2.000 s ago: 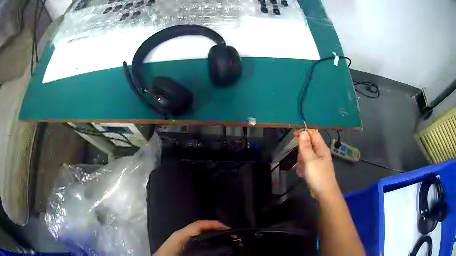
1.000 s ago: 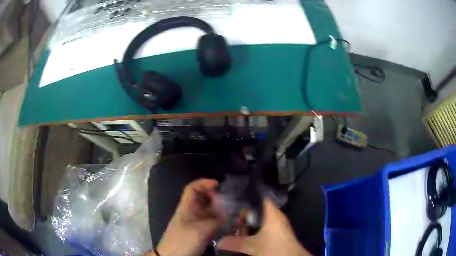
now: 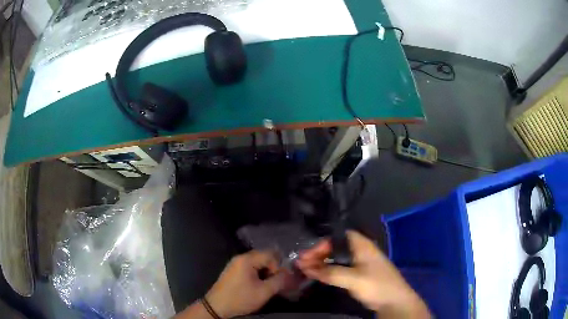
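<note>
My left hand (image 3: 246, 283) and my right hand (image 3: 355, 268) are close together over my dark-clothed lap. A black headset (image 3: 339, 215), dark and partly blurred, is in my right hand. A small clear plastic bag (image 3: 280, 240) hangs between the hands, and my left fingers pinch it. The ear cups are hard to tell against the dark lap. Another black headset (image 3: 226, 57) lies on the green bench (image 3: 293, 87), with its boom microphone at the left. A black cable (image 3: 346, 75) runs down to the bench's front edge.
A blue tote (image 3: 430, 230) with bare headsets on white liner stands at the right. A heap of clear poly bag (image 3: 118, 249) lies at the left. A shiny clear sheet (image 3: 124, 19) covers the bench's back left. A power strip (image 3: 416, 151) lies beyond the bench edge.
My right hand has left the cable end, which now rests at the bench edge. Both hands have come together over the lap with a headset and plastic bag. The view has shifted right.
</note>
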